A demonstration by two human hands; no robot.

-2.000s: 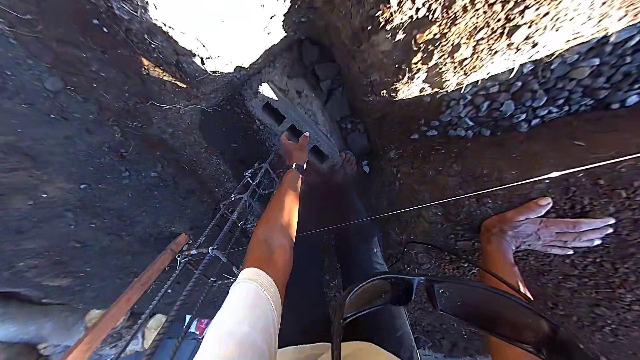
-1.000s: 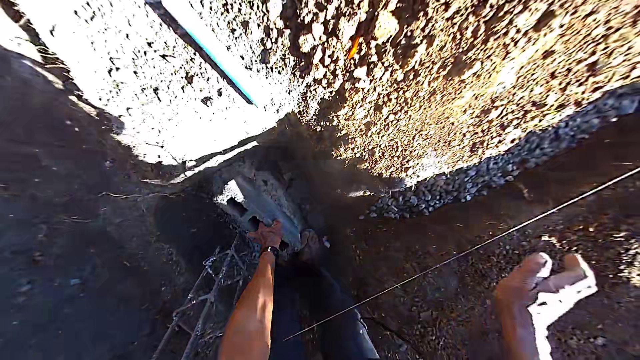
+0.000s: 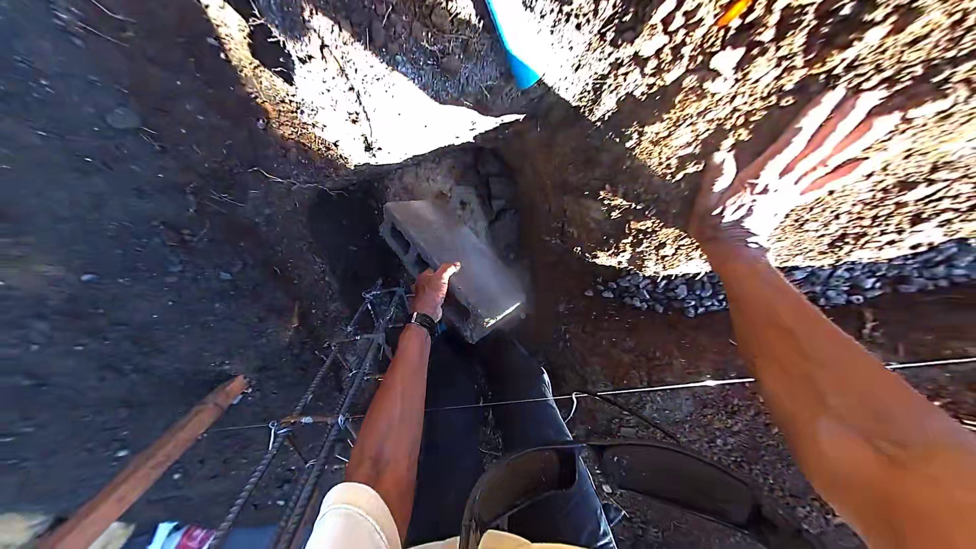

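A grey hollow concrete block (image 3: 465, 263) is tilted above the trench bottom, in front of my legs. My left hand (image 3: 433, 290), with a dark watch on its wrist, grips the block's web at its cored side, the thumb over the edge. Sunlit and spread, my right hand (image 3: 793, 168) is out to the right over the loose soil, holding nothing. Whether it touches the soil I cannot tell. Sunglasses (image 3: 663, 480) hang at the bottom of the view.
A tied rebar cage (image 3: 335, 396) stands left of my left arm, near a wooden stake (image 3: 152, 465). A taut string (image 3: 656, 389) crosses over my legs. Gravel (image 3: 686, 293) lines the right bank. A blue pipe (image 3: 515, 46) ends at the top.
The block has been raised and turned in my left hand; its cored face was more visible before. My right hand has moved forward over the sunlit soil.
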